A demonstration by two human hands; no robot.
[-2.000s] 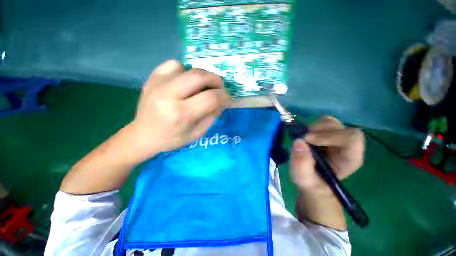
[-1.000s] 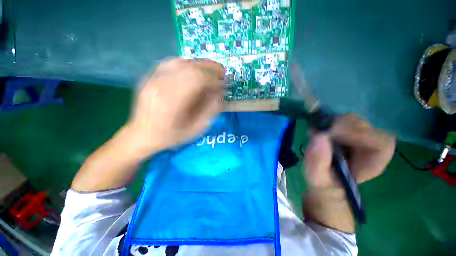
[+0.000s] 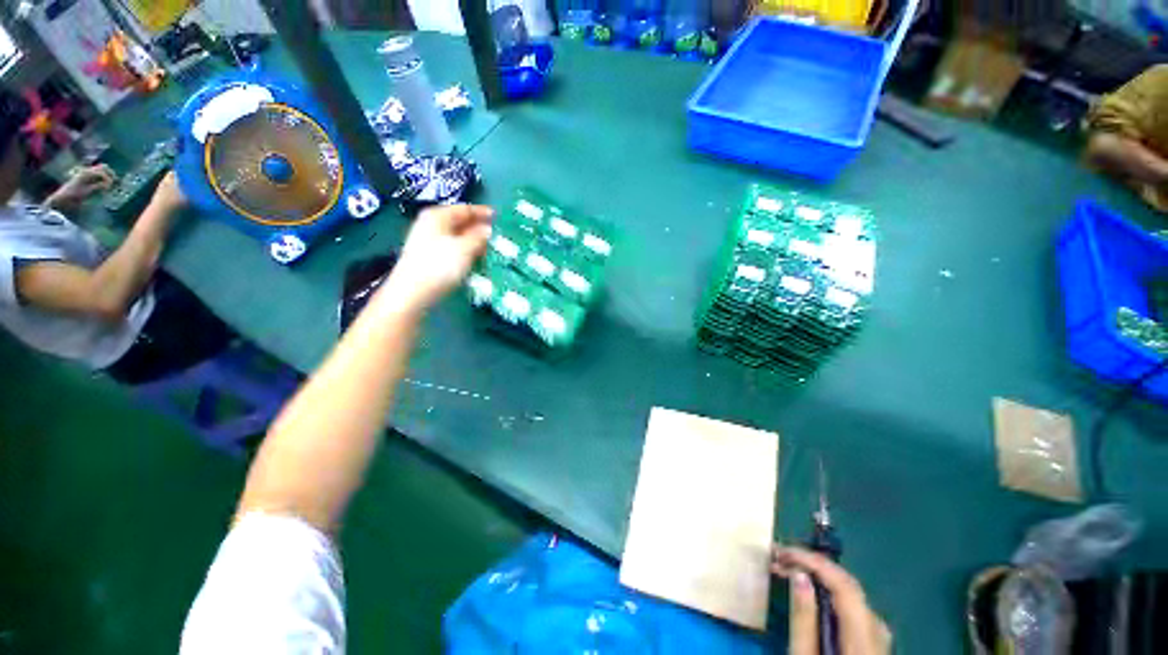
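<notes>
The backing board (image 3: 705, 512) lies bare and pale tan at the bench's near edge. My right hand (image 3: 833, 608), cut off by the bottom edge, holds the black soldering iron (image 3: 824, 544), tip pointing away, beside the board's right edge. My left arm is stretched out. My left hand (image 3: 445, 252) is at the left edge of a green PCB panel pile (image 3: 541, 266) with white squares; its fingertips are curled, and whether they grip a panel is unclear. A taller stack of PCB panels (image 3: 794, 275) stands to the right of that pile.
A blue bin (image 3: 792, 96) is at the back, another (image 3: 1121, 301) at right with green boards. A small fan (image 3: 273, 166) stands left, near a seated person (image 3: 96, 275). A tan card (image 3: 1038, 448), plastic bag (image 3: 1082, 531) and tip cleaner (image 3: 1025, 608) lie right. Another person's arm shows far right.
The view has swung up and left across the bench. The panel that lay on the backing board is off it. My left hand has moved from that panel to the left pile. My right hand still holds the iron.
</notes>
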